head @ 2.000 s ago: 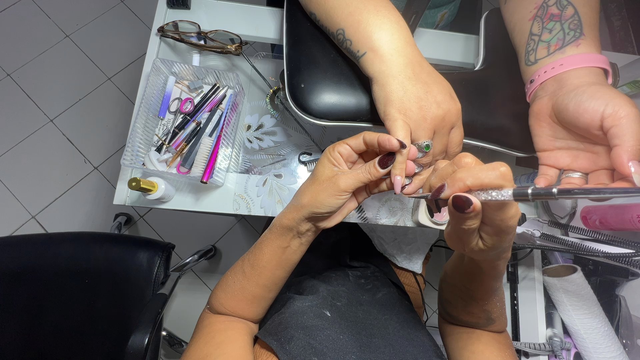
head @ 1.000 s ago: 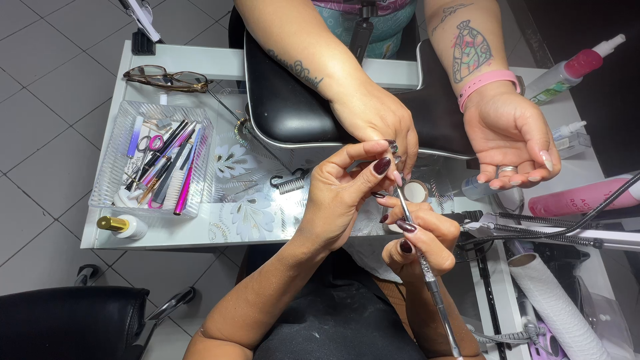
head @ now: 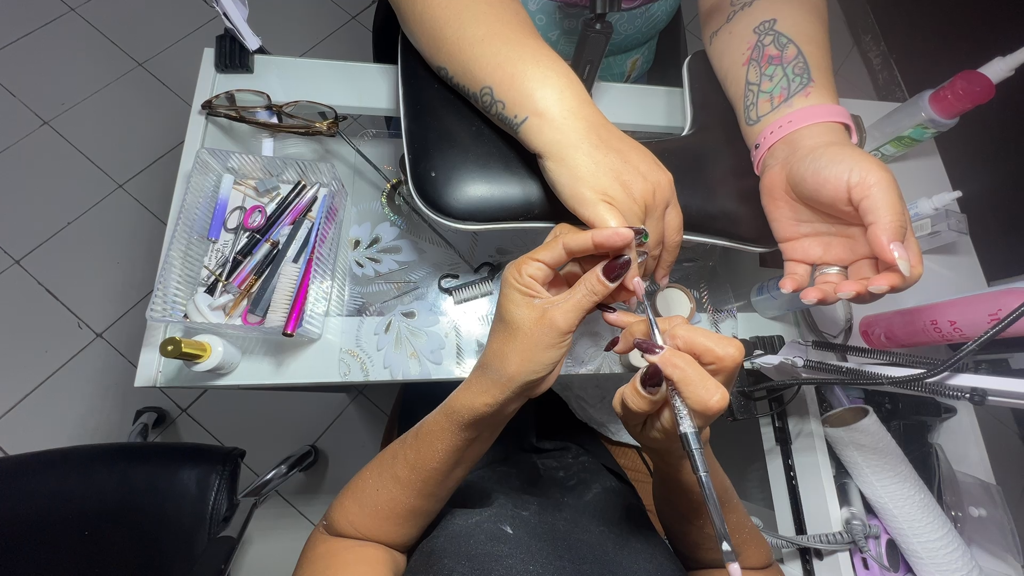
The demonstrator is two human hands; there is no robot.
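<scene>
My left hand pinches a finger of the other person's hand between thumb and index finger. That hand reaches in from the top over a black padded armrest. In my right hand is a slim nail brush with a glittery, metallic handle, its tip touching or very near the held fingernail. A small round white-topped container sits just behind my right fingers, partly covered. The person's other hand, with a pink wristband, lies palm up at the right, away from mine.
On the left, a clear ribbed basket holds scissors, brushes and files, with eyeglasses behind and a gold-capped bottle in front. A small nail brush lies mid-table. Right: pink bottle, spray bottle, coiled-spring lamp arm, paper roll.
The brush has swung from lying nearly level to pointing steeply up toward the held fingernail, and my right hand has turned with it. My left hand keeps its pinch. The view has shifted.
</scene>
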